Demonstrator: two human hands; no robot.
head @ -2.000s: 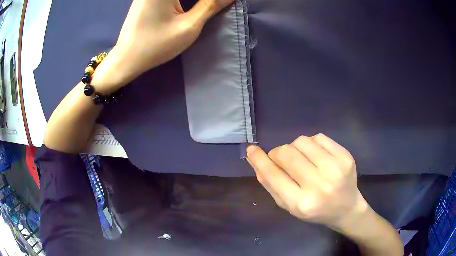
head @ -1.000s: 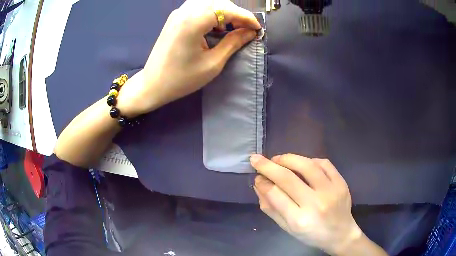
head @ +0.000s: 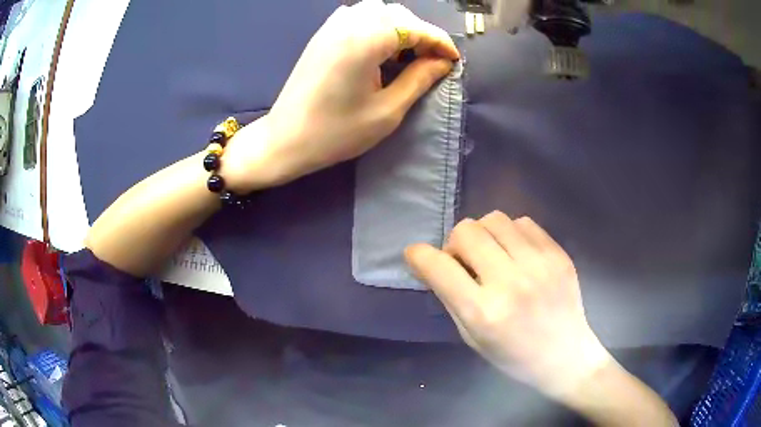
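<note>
The dark navy-purple garment panel [head: 617, 200] lies across the machine table. A silver-grey pocket piece [head: 400, 196] with rounded lower corners lies on it, with stitch lines along its frayed right edge. My left hand [head: 350, 92], with a ring and a beaded bracelet, pinches the top of that edge between thumb and index finger. My right hand [head: 517, 300] rests over the lower right corner of the grey piece, its thumb or index fingertip on the piece, the other fingers curled; it pinches nothing that I can see.
Small metal machine parts [head: 475, 21] and a ribbed knob [head: 566, 62] are at the top. A printed ruler scale [head: 200, 265] shows at the table's front edge. A red item [head: 43, 282] is at the left. A blue basket [head: 734, 375] is at the lower right. Dark cloth covers the lap.
The panel and grey piece have come down and to the right, showing the machine parts. My left hand has moved right, pinching the top edge. My right hand has shifted over the grey piece's lower corner.
</note>
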